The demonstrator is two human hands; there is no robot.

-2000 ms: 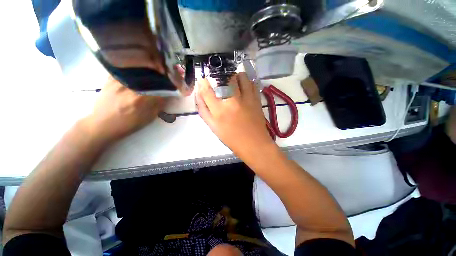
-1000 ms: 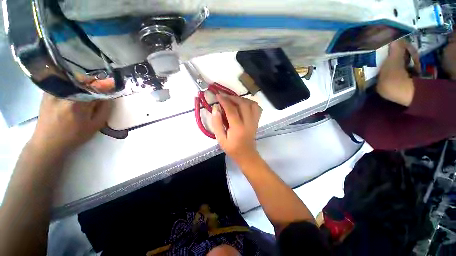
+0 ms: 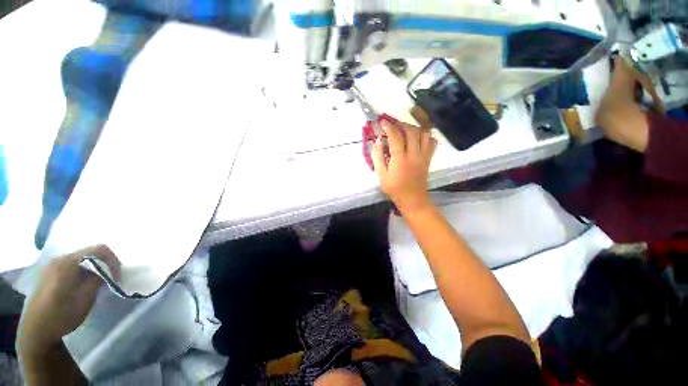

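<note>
My left hand [image 3: 72, 294] is at the lower left, beyond the table's front edge, and grips the near edge of a large white panel [image 3: 162, 158]. A thin dark strip [image 3: 200, 237] runs along the panel's edge. A blue checked fabric piece [image 3: 75, 121] lies to the left of the panel, blurred. My right hand [image 3: 403, 162] is on the red loop handles of the scissors [image 3: 368, 143], right of and below the needle area. The silver blades point up and left toward the presser foot [image 3: 324, 79]. My right fingers partly hide the handles.
The white sewing machine [image 3: 453, 26] with a blue stripe spans the top. A black phone [image 3: 456, 109] and brown tab [image 3: 421, 116] lie right of the scissors. White panels [image 3: 483, 234] hang below the table at right, loose white pieces [image 3: 143, 332] at left. Another person's arm [image 3: 625, 105] is at far right.
My left hand has moved from beside the needle down and left, with the white panel's edge in it. The panel now spreads across the left table. My right hand went from the needle to the scissors.
</note>
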